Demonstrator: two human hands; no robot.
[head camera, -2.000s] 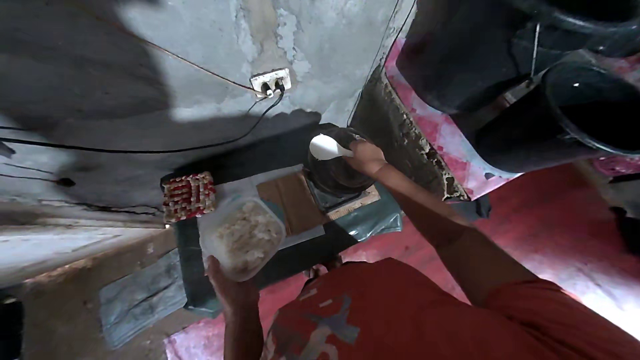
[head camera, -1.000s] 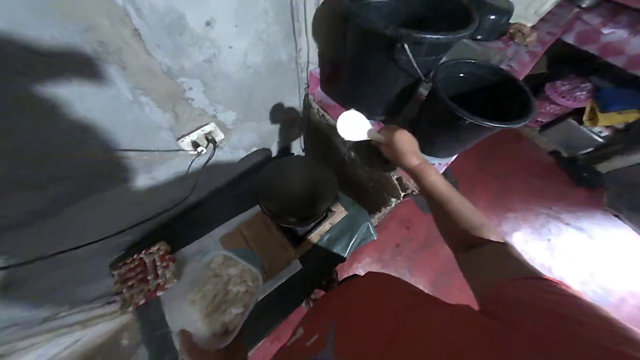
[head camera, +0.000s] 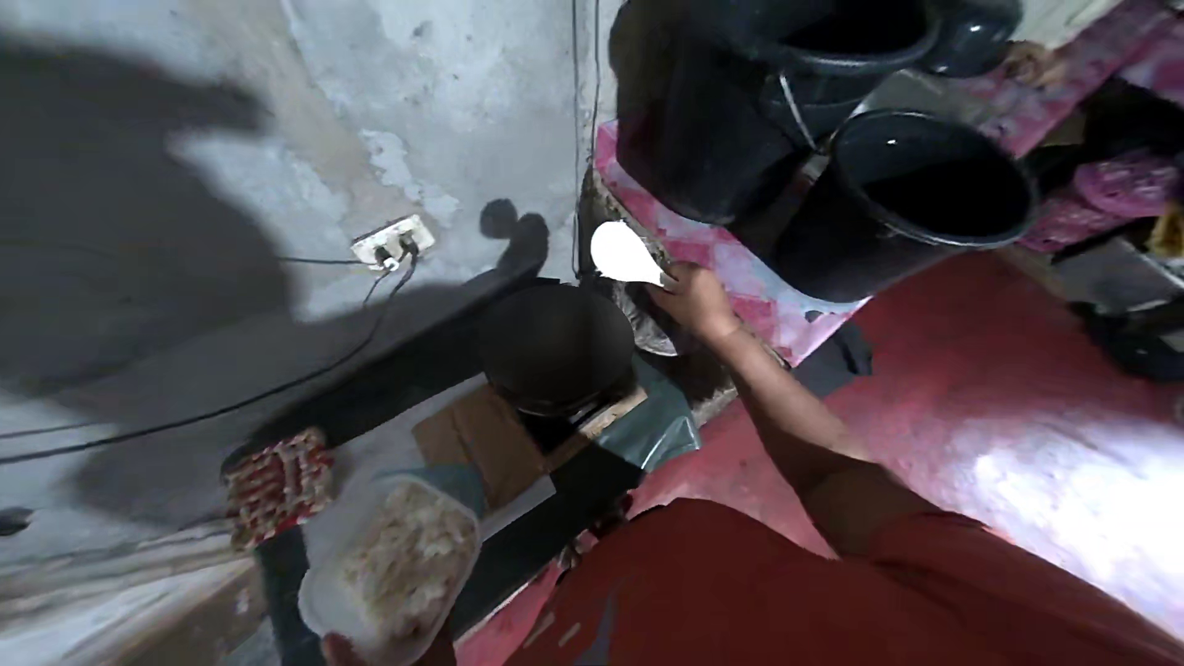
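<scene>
My right hand (head camera: 696, 301) grips the handle of a white rice paddle (head camera: 625, 252), its blade pointing left, to the upper right of a dark round pot (head camera: 557, 347). The pot sits at the back of a low bench, and what it holds is too dark to tell. At the lower left, my left hand (head camera: 344, 650) holds a translucent plastic container (head camera: 324, 592) of what looks like cooked rice (head camera: 412, 555); only part of that hand shows under the rim. A flat piece of brown cardboard (head camera: 481, 449) lies between the container and the pot.
A red and white woven mat or trivet (head camera: 279, 486) is left of the container. Black buckets (head camera: 925, 203) stand on a pink-covered ledge (head camera: 740, 287) at the right. Plugs and dark cords hang from a wall outlet (head camera: 393, 242). A green plastic sheet (head camera: 655, 416) lies by the pot.
The rice paddle was over the pot two seconds ago; my right hand has moved it away to the pot's upper right side. The view has shifted markedly. My left hand keeps holding the container.
</scene>
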